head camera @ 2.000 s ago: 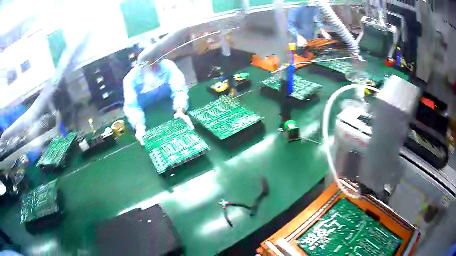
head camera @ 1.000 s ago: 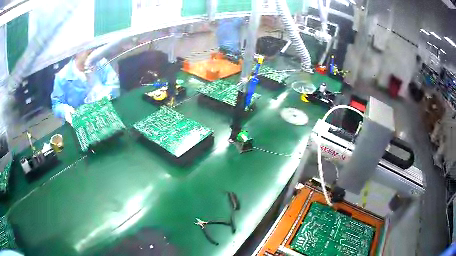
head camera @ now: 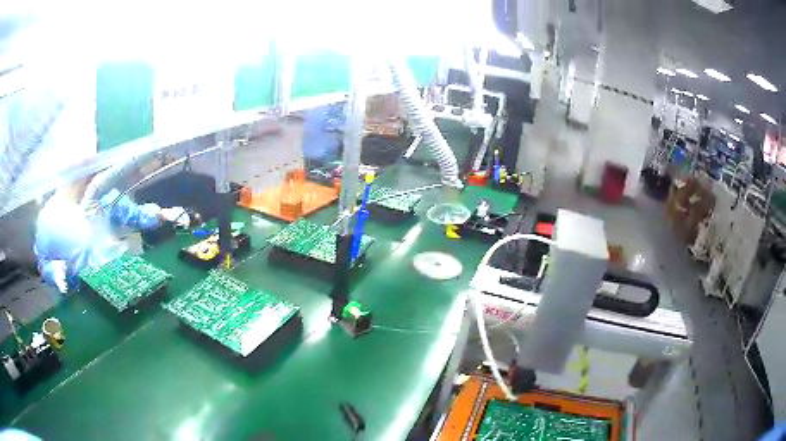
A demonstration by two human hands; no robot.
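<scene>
Neither of my hands shows clearly; only small blue patches, perhaps sleeves, touch the bottom corners. A green circuit board [head camera: 543, 425] lies in the orange fixture [head camera: 461, 412] at the bottom right, cut off by the lower edge. The grey-white machine head [head camera: 564, 297] stands over the fixture, with a white tube [head camera: 483, 327] looping down from it. Another circuit board [head camera: 231, 310] lies on a black block on the green bench [head camera: 258, 392]. A dark tool part [head camera: 352, 417] lies near the bottom edge.
A person in blue [head camera: 73, 237] sits across the bench at a board [head camera: 126, 280]. A dark post with a blue upper part [head camera: 358, 232] rises mid-bench. A pale disc [head camera: 438, 265], an orange frame [head camera: 289, 198] and a ribbed duct [head camera: 422, 125] are beyond. A grey aisle [head camera: 689, 362] runs right.
The view has turned right and up, so the bench and machine sit lower and further left, and more aisle shows. The person across has set the tilted board down and reaches one hand sideways.
</scene>
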